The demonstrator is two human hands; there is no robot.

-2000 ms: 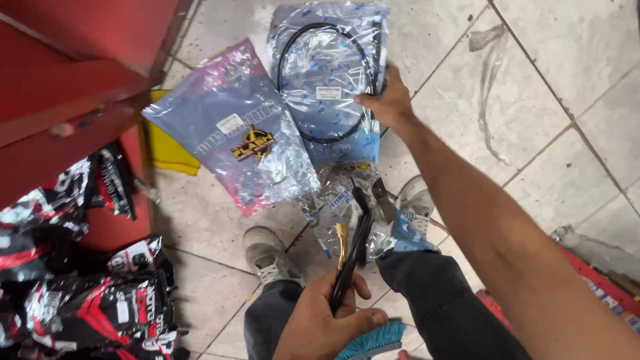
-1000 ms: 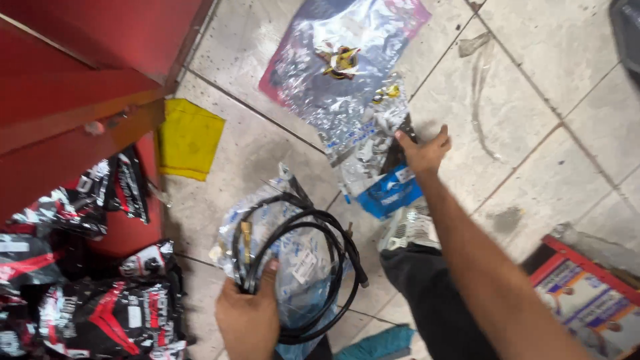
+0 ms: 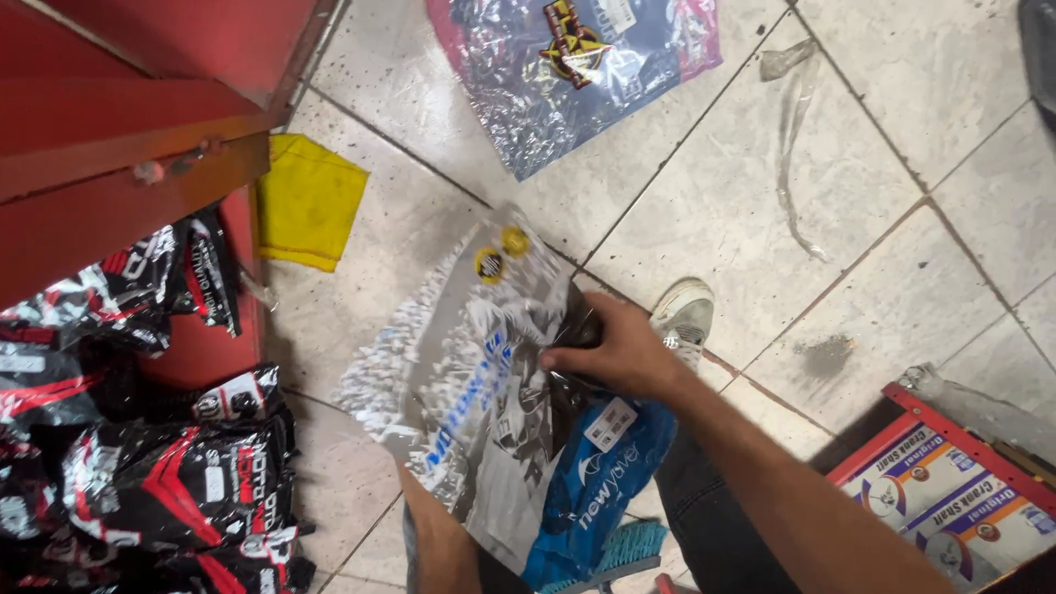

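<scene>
My right hand (image 3: 606,351) grips the right edge of a silver-and-white printed plastic parts bag (image 3: 462,363), at a dark part that shows there. A blue printed plastic bag (image 3: 615,474) with a white label lies against its lower right side. My left hand is under the silver bag's lower left; only the wrist and forearm (image 3: 441,536) show, and the fingers are hidden. The black cable coil is not visible. Beyond the hands, a clear bag with pink edges and a yellow-and-red emblem (image 3: 577,91) lies on the tiled floor.
Black-and-red packaged parts (image 3: 165,487) fill a red metal shelf (image 3: 190,355) at left, beside a yellow cloth (image 3: 309,202). At lower right is a red rack (image 3: 916,404) of crankshaft boxes (image 3: 932,487). A teal-bristled brush (image 3: 631,544) and my shoe (image 3: 685,309) are near my legs.
The black cable coil, held in my left hand one second ago, is out of sight. My right hand and the silver and blue bags have moved nearer my body, away from the pink-edged bag.
</scene>
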